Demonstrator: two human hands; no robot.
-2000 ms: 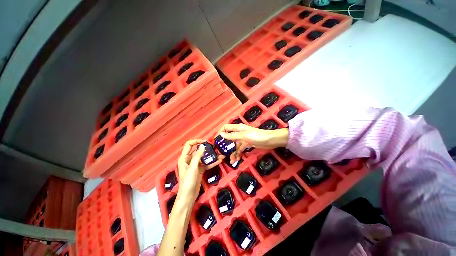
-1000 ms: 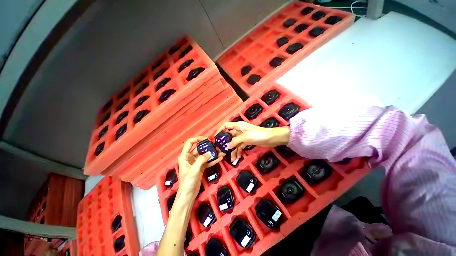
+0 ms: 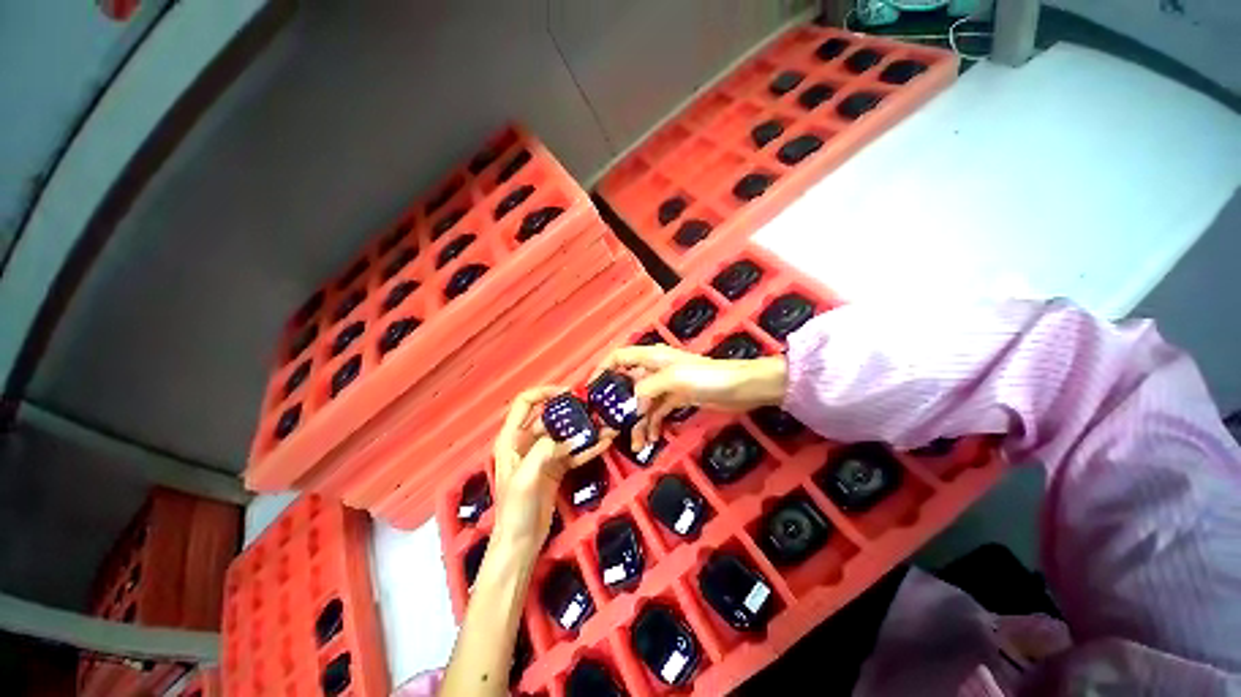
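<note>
My left hand [image 3: 527, 449] holds a black watch body [image 3: 569, 424] with small light text lit on its screen. My right hand [image 3: 664, 384] holds a second watch body [image 3: 613, 399], also lit with purple-white text. The two watches are side by side, screens up, above the orange-red work tray [image 3: 817, 579]. In the tray, several face-up watches with small white rectangles lie at the near left, and watches with round ring marks lie toward the right. The hands and right sleeve hide some pockets.
A thick stack of orange-red trays [image 3: 476, 361] stands behind the work tray, its top one holding black watches. A part-filled tray [image 3: 742, 143] lies at the rear right beside the white bench top [image 3: 1007, 177]. A left side tray [image 3: 293, 586] holds two visible watches.
Both hands stay over the same part of the tray. The left watch has turned slightly and its screen text shows in more rows. The view has shifted a little.
</note>
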